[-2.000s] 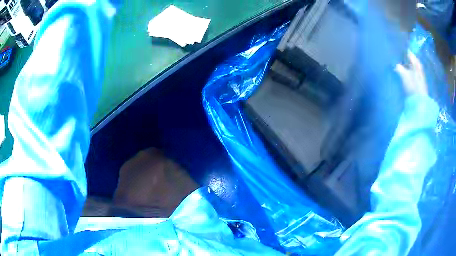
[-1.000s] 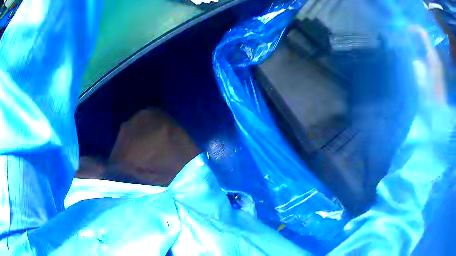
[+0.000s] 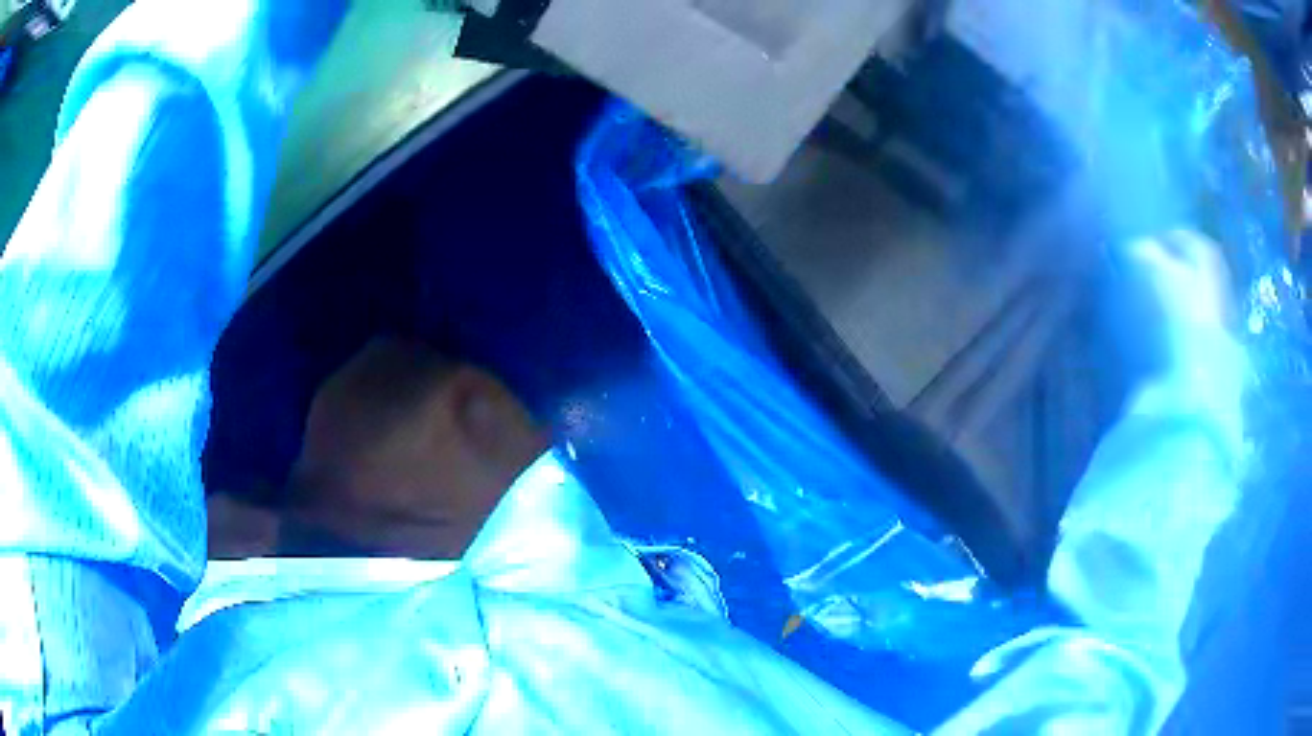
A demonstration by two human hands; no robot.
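A blue plastic bag [image 3: 748, 388] lies open at my right, with dark grey trays [image 3: 878, 273] inside it. A lighter grey tray-like piece [image 3: 691, 72] is at the top middle, over the bag's upper edge and cut off by the picture's edge. What holds it cannot be seen. My right hand [image 3: 1183, 281] is blurred at the bag's right side; whether it grips the bag is unclear. My left arm reaches up at the left, and my left hand is out of the picture.
The green mat [image 3: 381, 101] shows at the upper left, with its dark curved table edge below. A black object [image 3: 497, 32] is at the top beside the grey piece. My smock fills the bottom, and the blue bag spreads along the right.
The grey piece and the black object have come into view at the top. The white paper seen on the mat before no longer shows. My right hand moved slightly and stays at the bag's right side.
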